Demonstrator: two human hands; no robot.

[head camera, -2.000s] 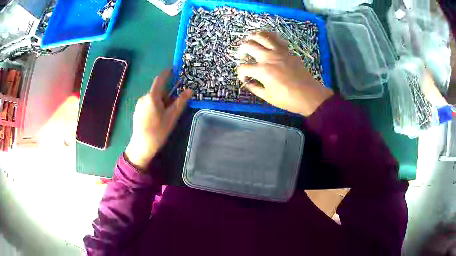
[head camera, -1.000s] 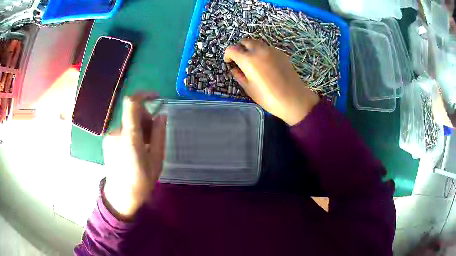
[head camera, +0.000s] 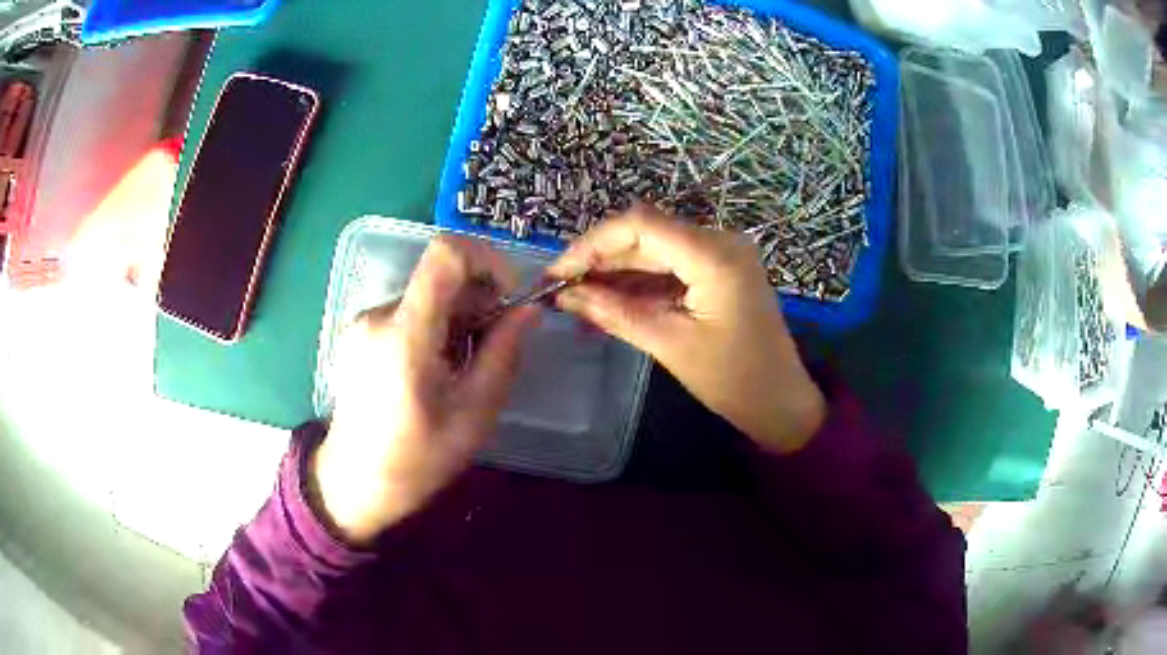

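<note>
My left hand [head camera: 429,371] is over the clear plastic box [head camera: 582,441], its fingers closed on a thin metal pin [head camera: 522,297]. My right hand [head camera: 698,307] meets it from the right, thumb and fingertips pinching a small dark metal sleeve [head camera: 557,287] at the pin's end. The fingers partly hide both parts, and I cannot tell how far the sleeve is on the pin. Behind the hands is the blue tray [head camera: 471,115], with short sleeves [head camera: 538,166] on its left and a heap of thin pins [head camera: 781,122] on its right.
A smartphone [head camera: 239,205] lies at the left on the green mat [head camera: 371,115]. A blue tray [head camera: 179,10] is cut off at the upper left. Stacked clear lids or boxes [head camera: 953,166] lie right of the big tray. A box of thin pins [head camera: 1088,307] is at the right.
My right hand has left the sleeves and come down to my left hand, which has moved right over the clear box. The fingertips now meet. The clear box appears further left.
</note>
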